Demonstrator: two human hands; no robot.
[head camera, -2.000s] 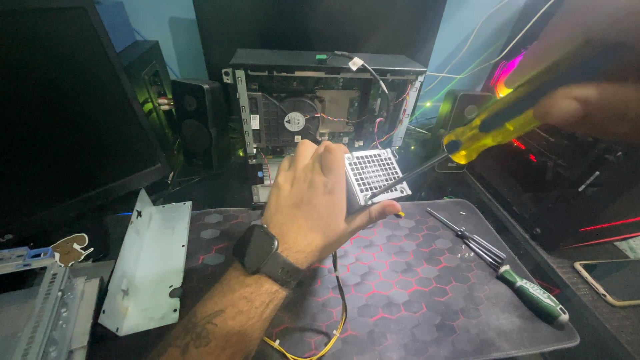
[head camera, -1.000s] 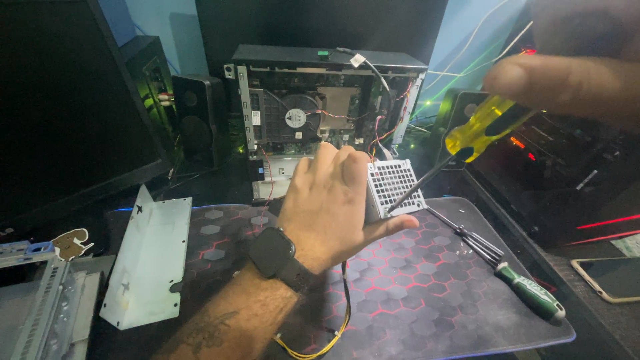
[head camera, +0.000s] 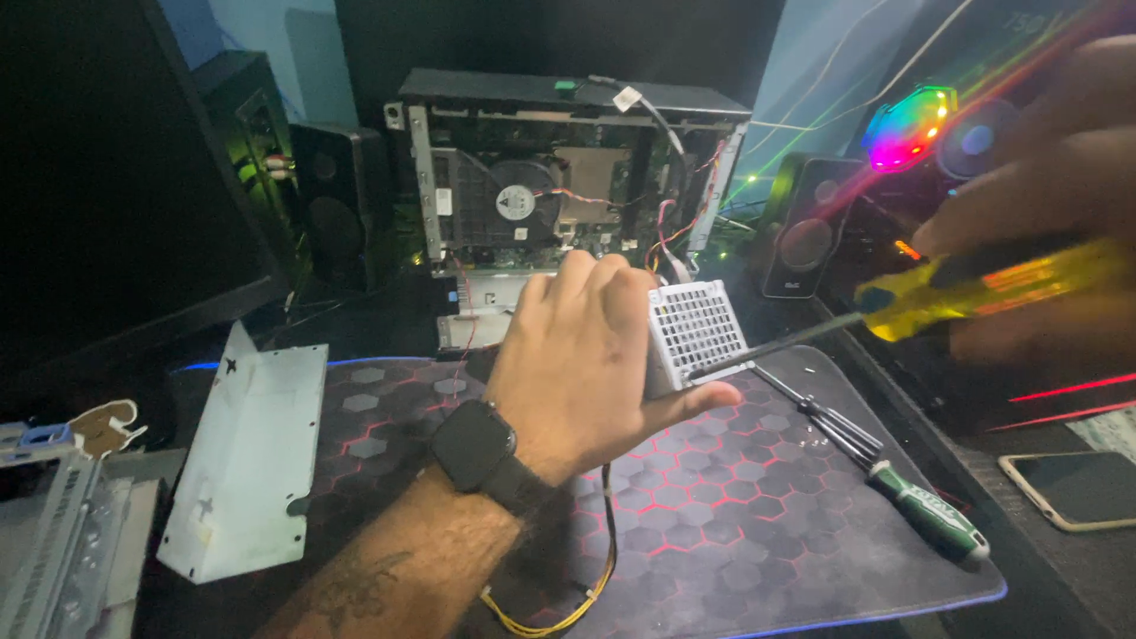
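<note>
My left hand (head camera: 581, 364), with a black watch on its wrist, grips a small metal power supply unit (head camera: 698, 330) whose perforated grille faces right and toward me. Yellow and black wires (head camera: 611, 532) hang below it. My right hand (head camera: 1047, 204), blurred at the upper right, holds a screwdriver with a yellow and black handle (head camera: 985, 288). The screwdriver's tip meets the lower left corner of the grille, near my left thumb. Behind my left hand an open desktop computer case (head camera: 577, 93) stands on its side, showing a blower fan (head camera: 515, 202) and coloured cables.
A bent metal panel (head camera: 257, 444) stands on the left of the hexagon-patterned mat (head camera: 745, 550). On the right lie a green-handled screwdriver (head camera: 927, 510), another black-handled screwdriver (head camera: 843, 426), small screws and a phone (head camera: 1074, 488). Metal parts (head camera: 62, 524), speakers (head camera: 337, 204) and a monitor (head camera: 115, 177) flank the area.
My right hand has moved lower, and the yellow screwdriver lies at a flatter angle than before. My left hand still grips the power supply.
</note>
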